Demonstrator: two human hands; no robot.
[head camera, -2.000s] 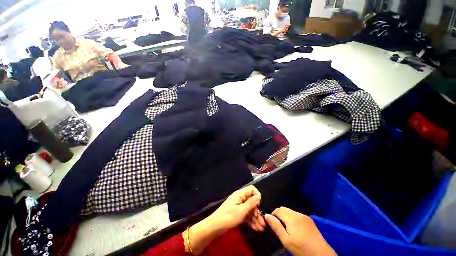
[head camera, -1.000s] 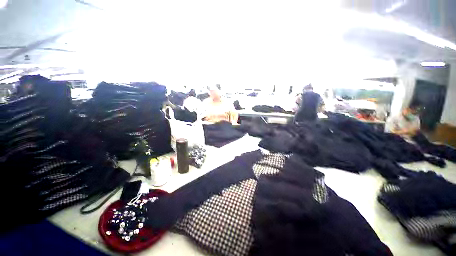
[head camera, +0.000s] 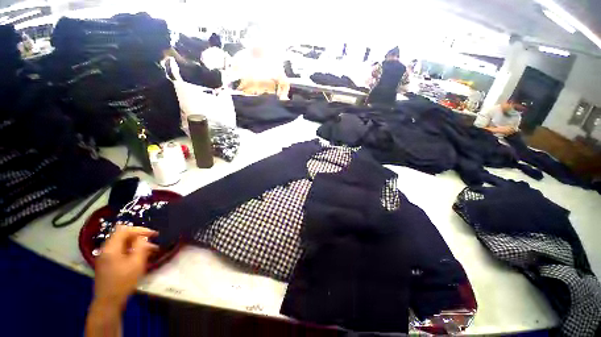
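My left hand (head camera: 124, 258) reaches in from the lower left, over the near side of the red tray (head camera: 89, 227). Its fingers are bent and blurred among small white or silvery and dark rounds (head camera: 120, 214); I cannot tell if it holds one. My right hand is out of the picture. A dark padded jacket (head camera: 352, 243) lies spread on the white table, its front partly open on a black-and-white checked lining (head camera: 267, 224). One sleeve (head camera: 217, 187) reaches over the tray's right side. A red-and-white patch (head camera: 448, 320) shows at its lower right.
Behind the tray stand white cones (head camera: 166, 166), a dark olive flask (head camera: 200, 141) and a white bag (head camera: 209, 105). Tall dark jacket stacks (head camera: 112, 79) rise at left. A jacket heap (head camera: 422, 135) lies behind, another jacket (head camera: 520, 217) at right. Several people are farther back.
The view has swung left. Two seconds ago both hands were together at the table's front edge; one second ago neither showed. Now my left hand is at the tray.
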